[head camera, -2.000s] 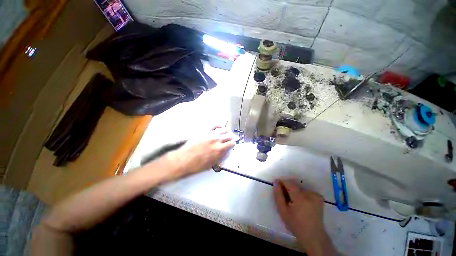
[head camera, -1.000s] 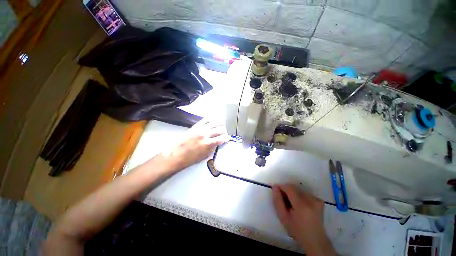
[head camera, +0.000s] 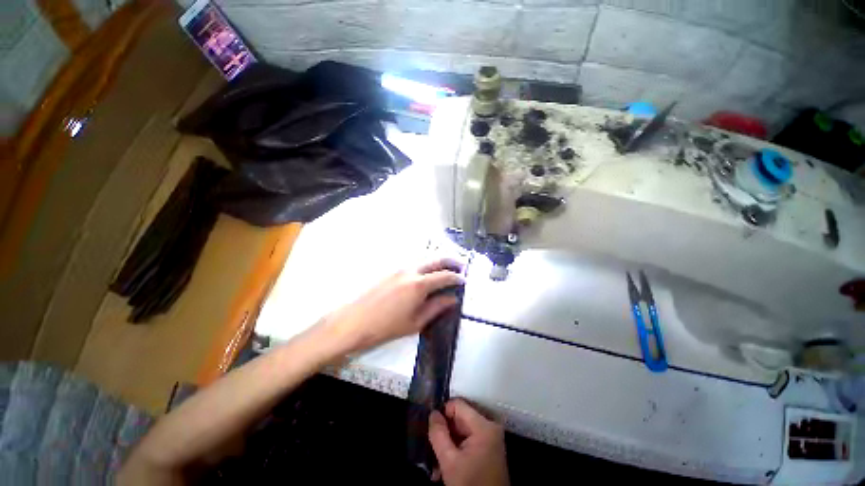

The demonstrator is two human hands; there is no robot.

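A dark leather strip point(head camera: 433, 365) runs from near the needle area point(head camera: 468, 249) down over the front edge of the machine bed. My left hand point(head camera: 422, 299) lies on its upper end, just in front of the machine head point(head camera: 607, 204). My right hand point(head camera: 467, 441) pinches the strip lower down at the bed's front edge. The fingertips of my left hand are partly lost in the lamp glare, and the needle itself cannot be made out.
Blue-handled thread snips point(head camera: 649, 327) lie on the bed right of the needle. A crumpled dark leather heap point(head camera: 294, 142) lies behind left. A bundle of narrow strips point(head camera: 171, 242) rests on cardboard point(head camera: 237, 275). A lit phone point(head camera: 219, 40) leans at the box edge.
A dark strip now shows between my hands. My right hand has moved left and down from the bed onto the strip. My left hand has shifted right and down. The view has shifted slightly.
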